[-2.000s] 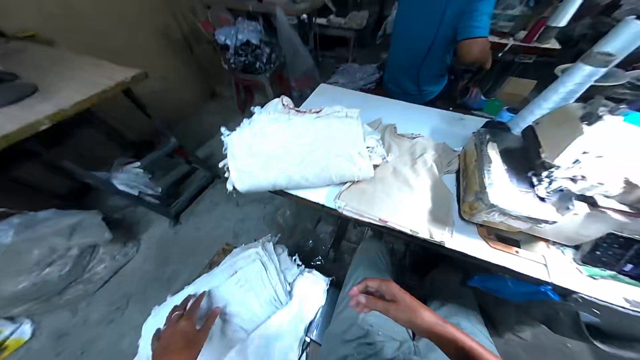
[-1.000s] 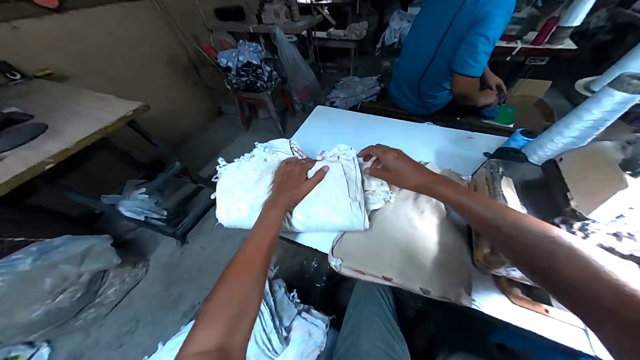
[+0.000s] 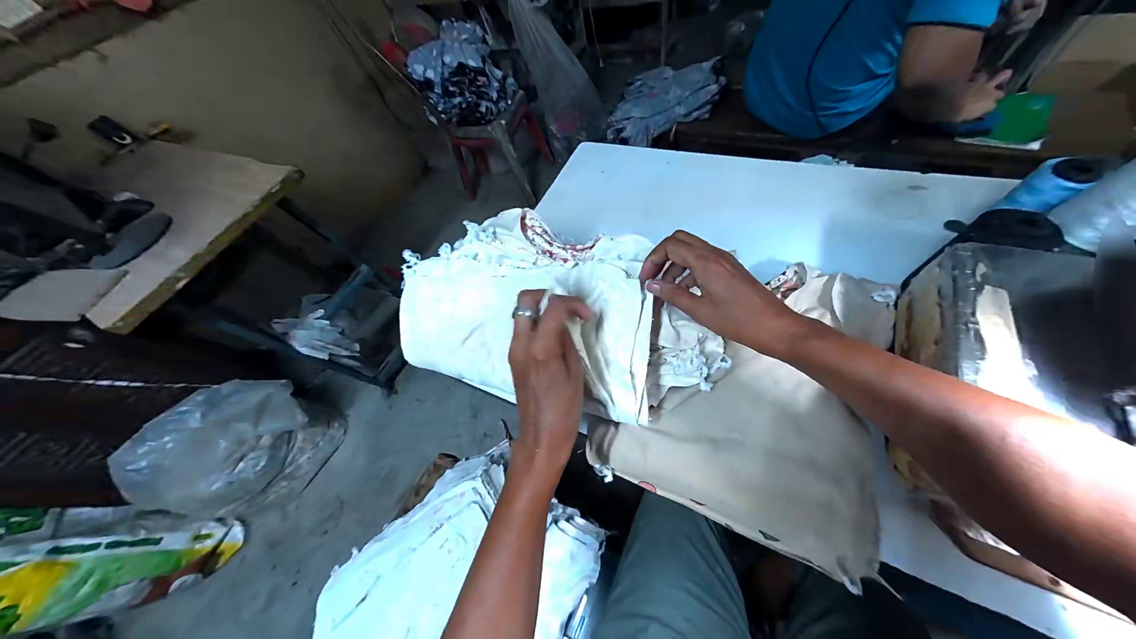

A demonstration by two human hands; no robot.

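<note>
A thick folded stack of white cloth [image 3: 461, 311] with frayed edges lies at the near left edge of the white table [image 3: 692, 182]. My left hand [image 3: 546, 364], with a ring on one finger, is over the stack's right part; its fingers are bent and partly blurred. At the stack's right edge, my right hand [image 3: 701, 284] pinches the cloth between thumb and fingers. Beige cloth [image 3: 754, 453] spreads under my right forearm and hangs over the table's near edge. Below, another pile of white cloth [image 3: 426, 550] lies beside my legs.
On the right stands a plastic-wrapped machine or box [image 3: 967, 328], with thread cones [image 3: 1052, 191] behind it. A person in a blue shirt [image 3: 830, 62] sits beyond the table. A wooden table [image 3: 195, 213] is at left, plastic bags [image 3: 213, 444] on the floor, a cloth-laden stool [image 3: 470, 98] behind.
Two seconds ago my left hand was on the lower white pile and my right above my lap. Both then moved up to the stack on the table, where they remain.
</note>
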